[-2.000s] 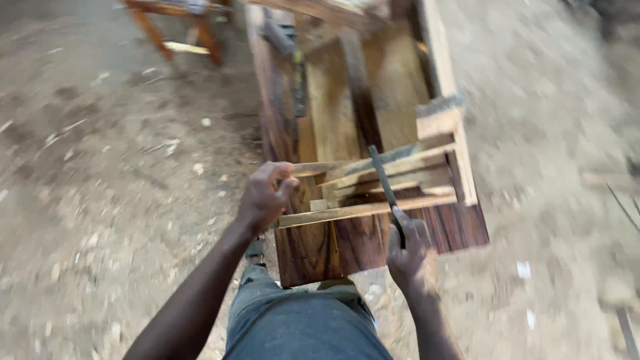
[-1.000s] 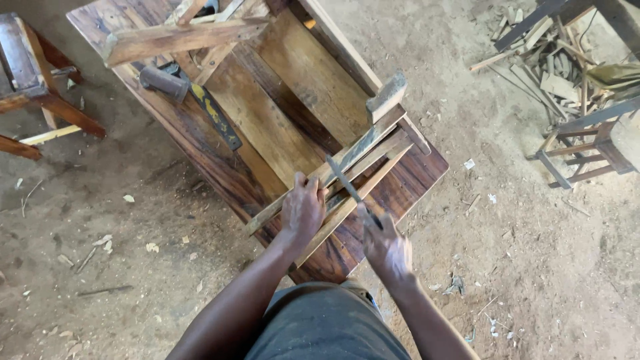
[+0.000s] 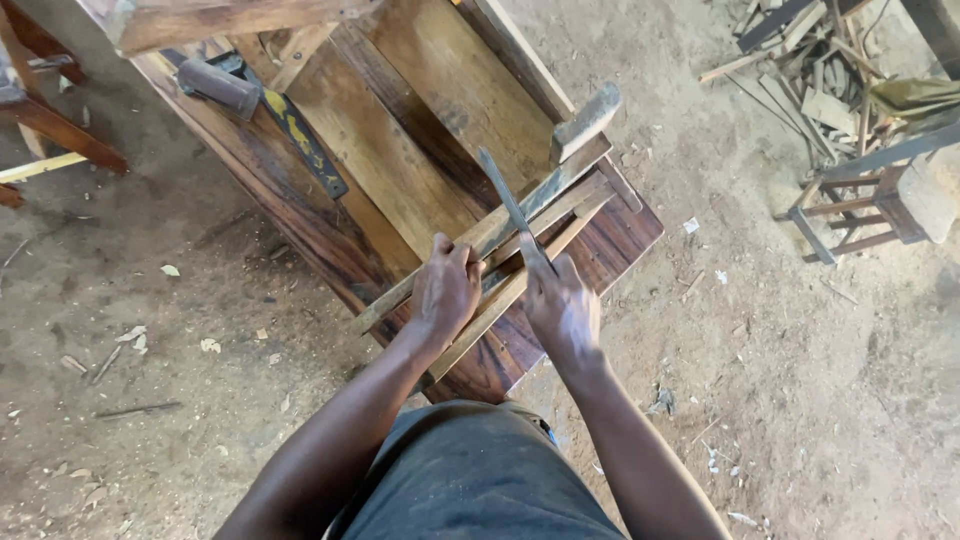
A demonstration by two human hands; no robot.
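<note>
My left hand [image 3: 448,291] grips a long wooden strip [image 3: 495,226] that lies slantwise over a dark-grained wooden tabletop [image 3: 517,341]. My right hand [image 3: 561,311] is closed on a narrow dark metal tool [image 3: 501,182], which looks like a file or a blade; its far end points up and left across the strip. A second pale wooden piece [image 3: 480,324] runs beneath both hands, nearly parallel to the strip. At the strip's far end a wooden block [image 3: 585,124] stands up. Whether the tool touches the wood cannot be told.
Beyond my hands, wooden boards [image 3: 360,142] lie within a frame. A hand plane or similar tool [image 3: 300,142] with yellow marks and a dark cylinder [image 3: 219,88] rest at left. Stools [image 3: 911,199] and scrap wood [image 3: 829,109] stand right; reddish wooden legs [image 3: 67,135] stand left.
The view has swung round since two seconds ago. Both hands stay at the wooden pieces, with the dark tool still in my right hand.
</note>
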